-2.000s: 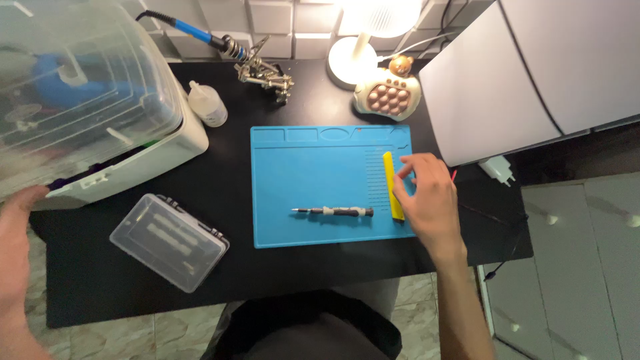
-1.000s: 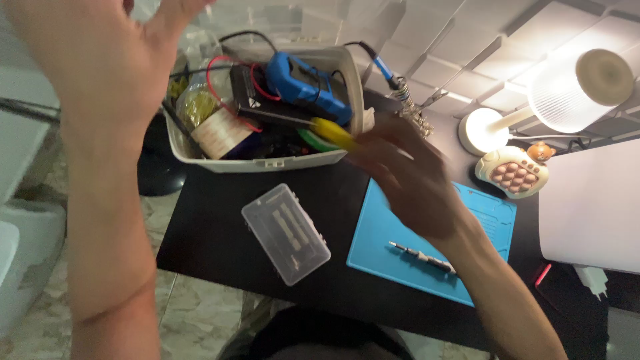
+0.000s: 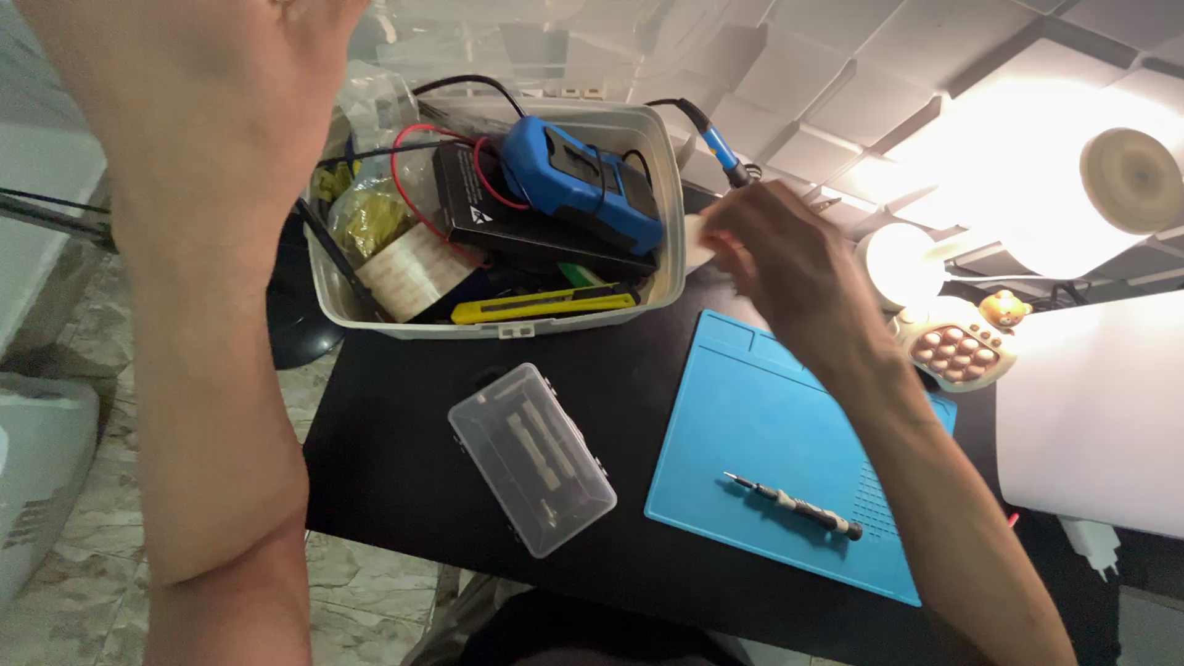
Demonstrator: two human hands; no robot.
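Note:
My left hand (image 3: 222, 83) is raised at the upper left beside the plastic storage bin's clear lid (image 3: 518, 46); its fingers are cut off by the frame. My right hand (image 3: 772, 250) is blurred at the white bottle (image 3: 700, 242), right of the bin (image 3: 673, 277); its grip is unclear. A yellow utility knife (image 3: 546, 302) lies inside the bin's front edge, near a blue multimeter (image 3: 583, 180), a black box (image 3: 490, 208) and a tape roll (image 3: 416, 273). A precision screwdriver (image 3: 795, 506) rests on the blue work mat (image 3: 740, 425). Left of the mat lies a clear plastic case (image 3: 532, 458).
A soldering iron (image 3: 717, 143) stands behind my right hand. Further right are a lit lamp (image 3: 902, 264), a pop-button toy (image 3: 957, 356), a white panel-like object (image 3: 1101, 416) and a white plug (image 3: 1091, 541). The black table's front edge (image 3: 499, 569) runs below the case.
The yellow knife, on the mat two seconds ago, now lies in the bin. The bin's lid has been opened. My right hand has moved from the mat to beside the bin. The view has shifted left.

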